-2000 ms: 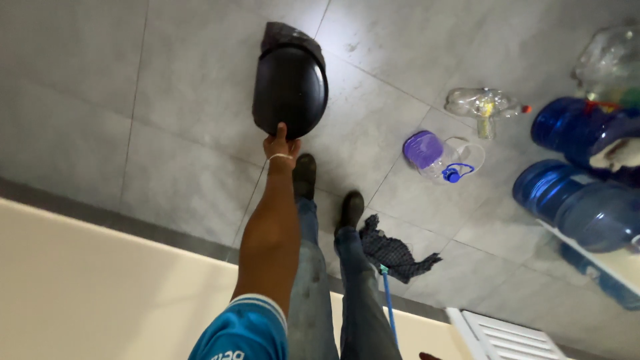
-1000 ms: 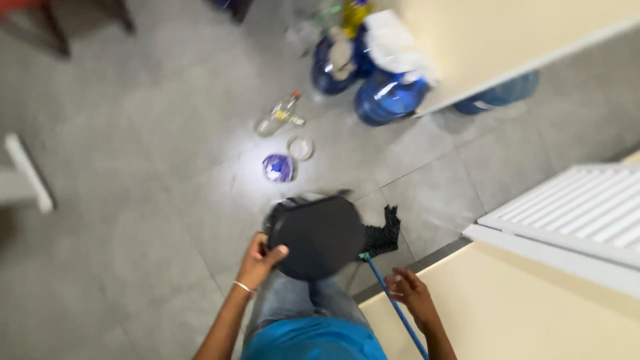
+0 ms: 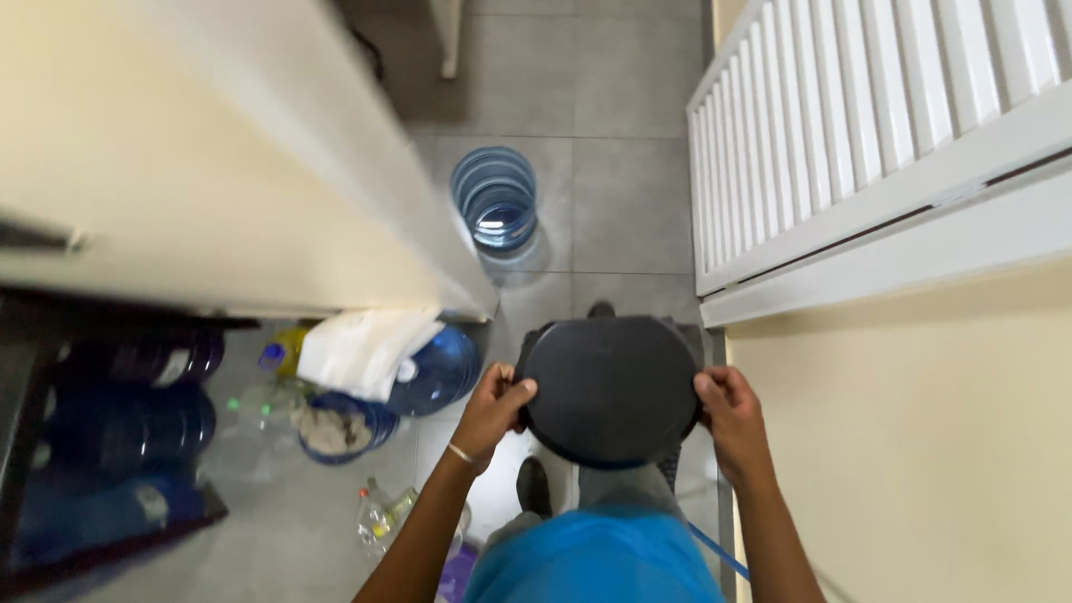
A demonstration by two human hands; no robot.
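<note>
A round black plastic lid (image 3: 611, 389), flattened along its far edge, is held level in front of my body. At its left edge my left hand (image 3: 494, 412) grips it, thumb on top. My right hand (image 3: 730, 410) grips the opposite edge, also thumb on top. Dark material shows around the lid's far side; what lies under the lid is hidden. Below, beside my legs, part of a dark checked cloth and a blue handle (image 3: 718, 550) show.
A large blue water jug (image 3: 496, 199) stands on the floor ahead. To the left are a wall end, another jug (image 3: 444, 373) under white paper (image 3: 364, 352), a cut jug holding cloth (image 3: 335, 429), a rack of jugs (image 3: 126, 427) and plastic bottles (image 3: 375, 519). White louvred panel (image 3: 846, 126) at right.
My right hand, free of the lid one second ago, now grips its right edge. The left hand still holds the lid. The view has turned strongly, bringing the floor jug into sight.
</note>
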